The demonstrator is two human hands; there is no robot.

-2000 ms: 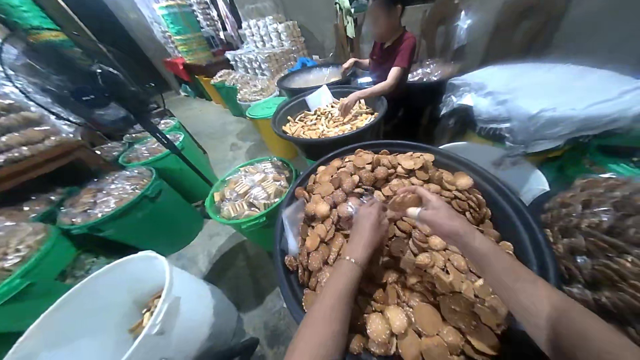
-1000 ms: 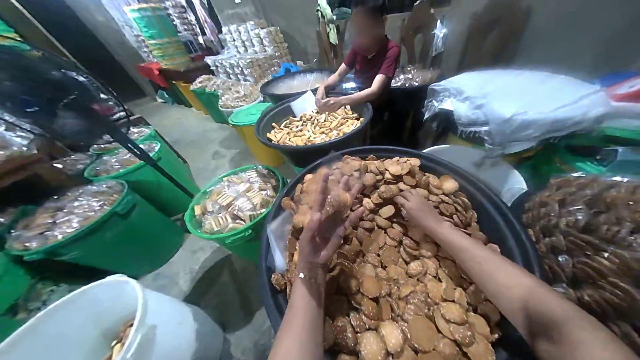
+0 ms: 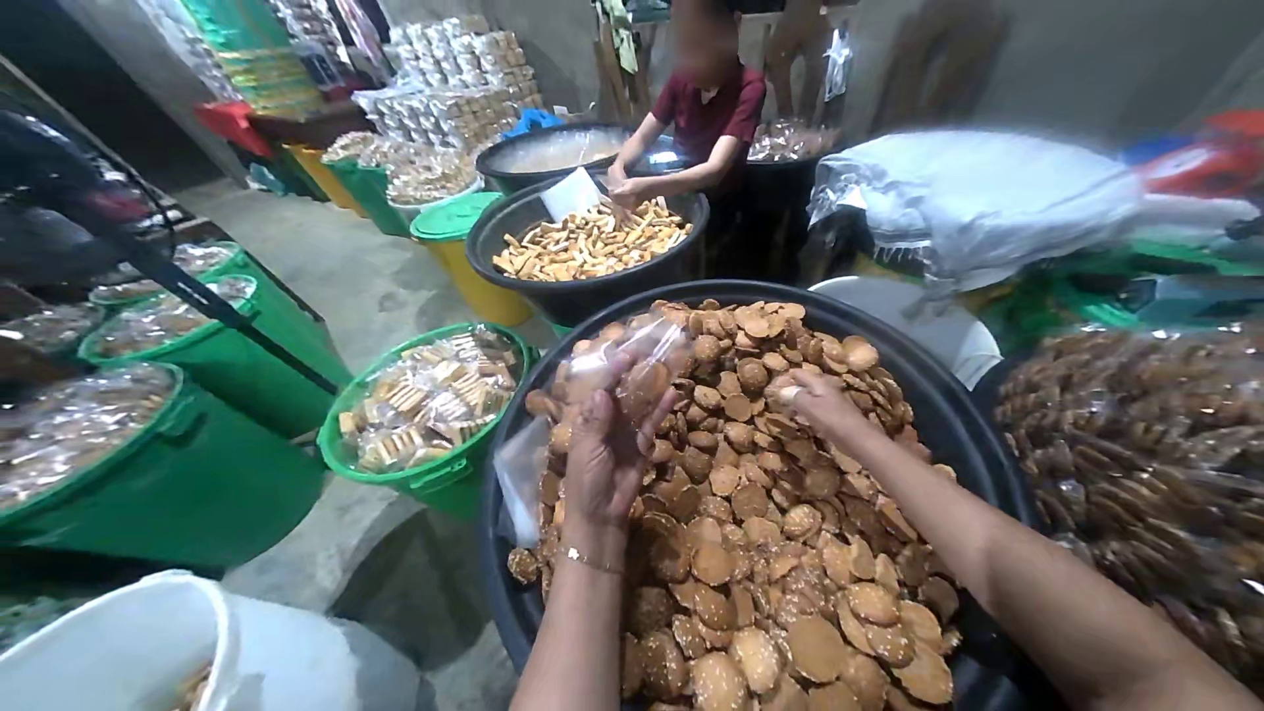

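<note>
A large black tub (image 3: 987, 444) is heaped with round brown cookies (image 3: 760, 553), some dotted with pale seeds. Over its left part, my left hand (image 3: 612, 444) holds a clear plastic bag (image 3: 647, 360) with some cookies inside. My right hand (image 3: 815, 400) reaches into the heap right of the bag, its fingertips among the cookies; whether it grips one is hidden. Clear plastic bags (image 3: 521, 484) lie at the tub's left inner edge.
Green bucket (image 3: 459, 474) of packed biscuits stands left; a white bucket (image 3: 232, 632) is near left. A person (image 3: 716, 118) works at a black tub (image 3: 592, 291) of biscuit sticks ahead. Packed brown cookies (image 3: 1136, 464) are piled right. More green buckets (image 3: 197, 474) line the left.
My hands were close together over the heap two seconds ago and are now apart. The other person's hands have moved to the biscuit sticks since one second ago.
</note>
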